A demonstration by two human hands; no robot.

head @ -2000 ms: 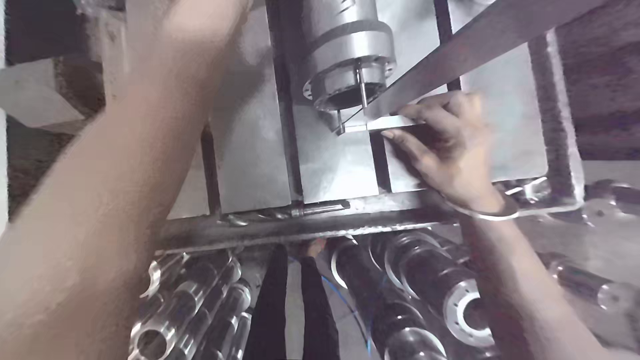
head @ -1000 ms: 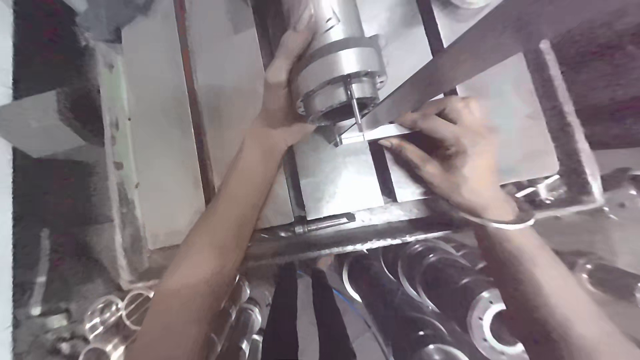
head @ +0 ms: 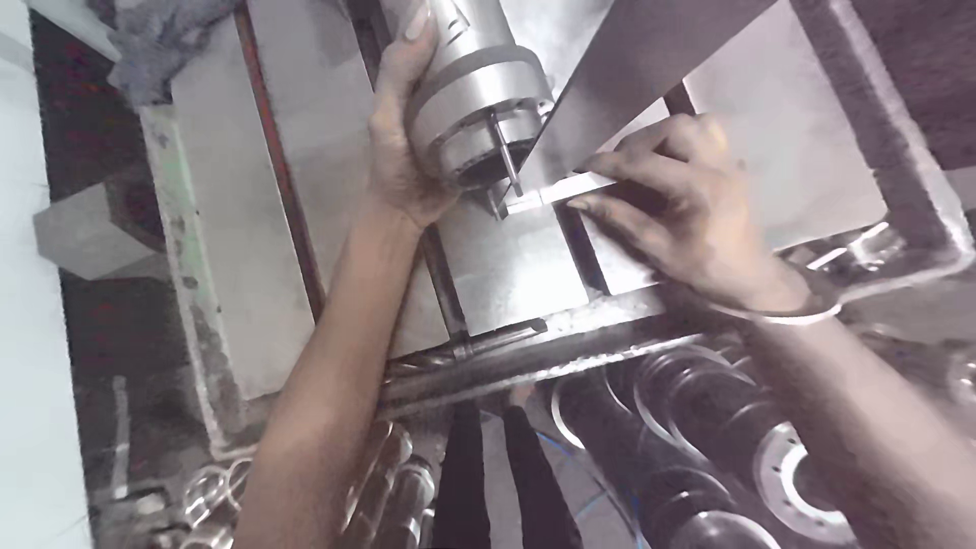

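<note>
A flanged metal cylinder (head: 484,91) lies over the slotted machine table, its open end toward me. My left hand (head: 408,145) rests against the cylinder's left side, thumb pointing up along it; the fingers underneath are hidden. Between thumb and fingertips, my right hand (head: 671,198) pinches a thin, bright metal strip (head: 572,187). The strip's left end is just below the cylinder's mouth, close to a slender metal rod (head: 505,152) that crosses the end face. A bangle circles my right wrist.
A drill bit (head: 473,343) lies along the near edge of the slotted table (head: 511,274). Below stand several shiny metal cylinders (head: 686,427), with more tubes at the lower left (head: 396,488). A grey cloth (head: 164,38) is at the upper left. A broad dark plate-like shape (head: 648,61) slants in from the upper right.
My left hand, mostly out of view above two seconds ago, has come down onto the cylinder's left side. My right hand still holds the strip near the cylinder's mouth. The view has shifted.
</note>
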